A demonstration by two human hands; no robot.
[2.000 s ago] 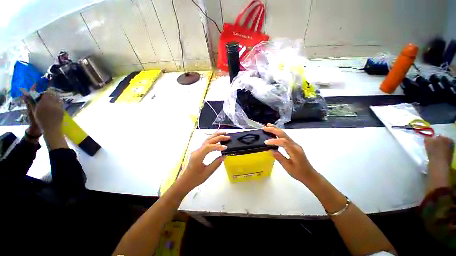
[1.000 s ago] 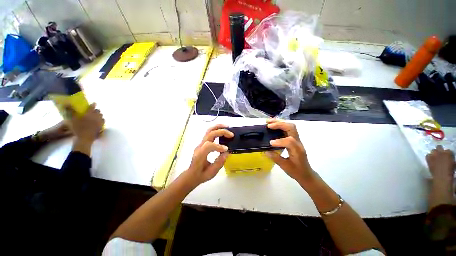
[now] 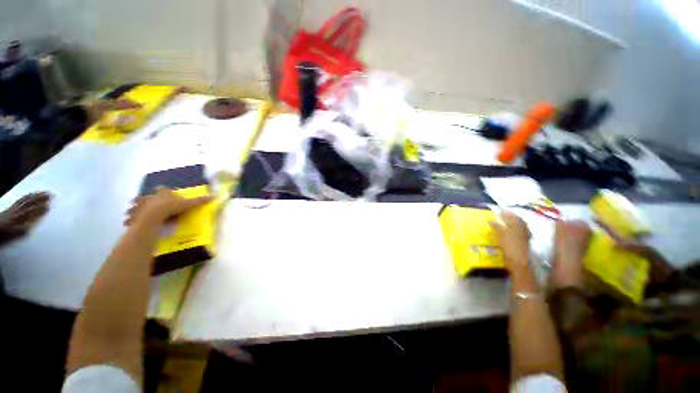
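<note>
The view is blurred. My left hand [image 3: 160, 209] lies over a yellow-and-black carton [image 3: 192, 236] at the yellow-taped table joint, its fingers across the yellow part; a black part shows above it and another below. My right hand [image 3: 513, 239] is on the right side of a second yellow carton [image 3: 467, 230] with a black lower edge, at the right of the white table [image 3: 330, 269]. Blur hides the exact grip of both hands. The hands are far apart.
A clear poly bag [image 3: 372, 130], black cylinder [image 3: 307, 92] and red tote [image 3: 318, 57] are at the back. An orange bottle [image 3: 526, 132] stands at right rear. A neighbour's hand [image 3: 572, 244] is near my right hand, beside yellow cartons [image 3: 620, 265]. Another hand [image 3: 24, 216] is at far left.
My hands have parted from the black-topped carton in the middle. My left hand moved left onto a yellow-and-black carton; my right hand moved right with a carton. The view has shifted.
</note>
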